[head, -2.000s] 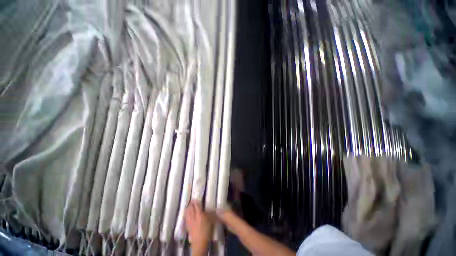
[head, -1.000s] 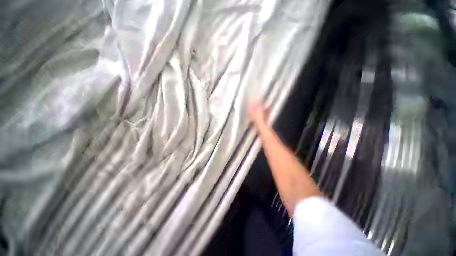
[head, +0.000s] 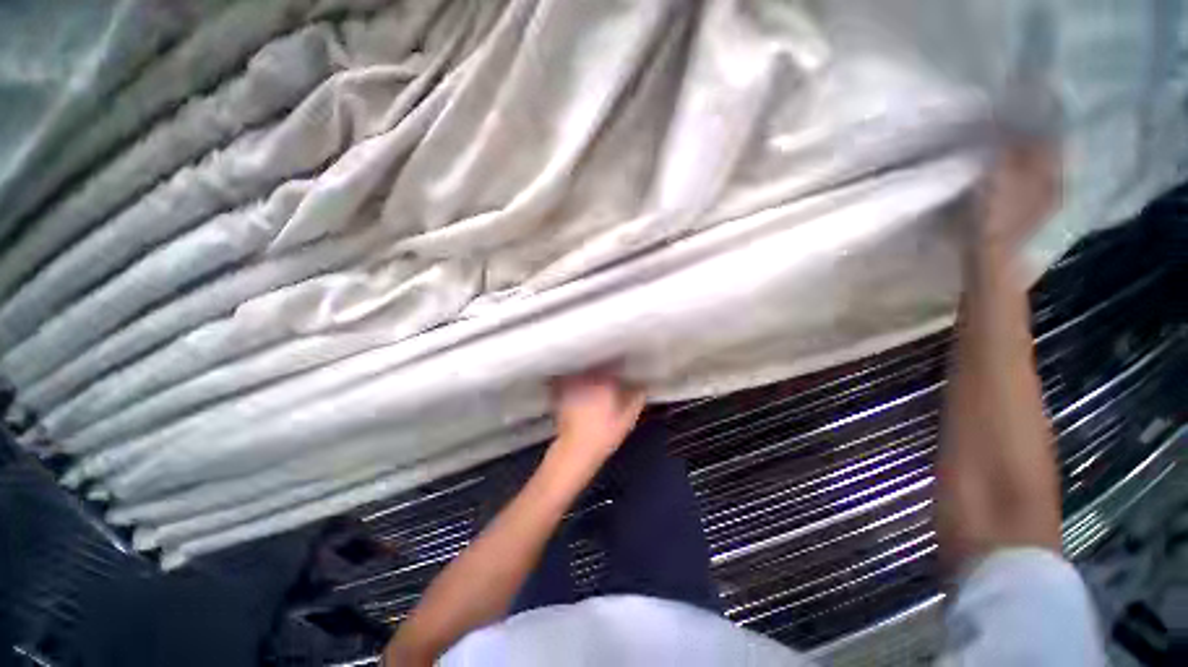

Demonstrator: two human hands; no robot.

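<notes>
The pale grey-beige curtain panel lies across the view. Its left part is set in parallel rounded pleats, and its upper middle is loose and wrinkled. My left hand is at the panel's near edge, its fingertips hidden in or against the cloth. My right hand is at the upper right on the fabric, blurred, with cloth drawn along below it. I cannot tell how firmly its fingers close.
Shiny metal bars run below the panel's near edge, towards the right. A dark floor or lower panel lies at the lower left. The wearer's dark-clad legs stand close to the fabric edge.
The view has turned, so the pleats now run sideways. My left hand has come into view at the near edge. My right hand is now farther right along the panel.
</notes>
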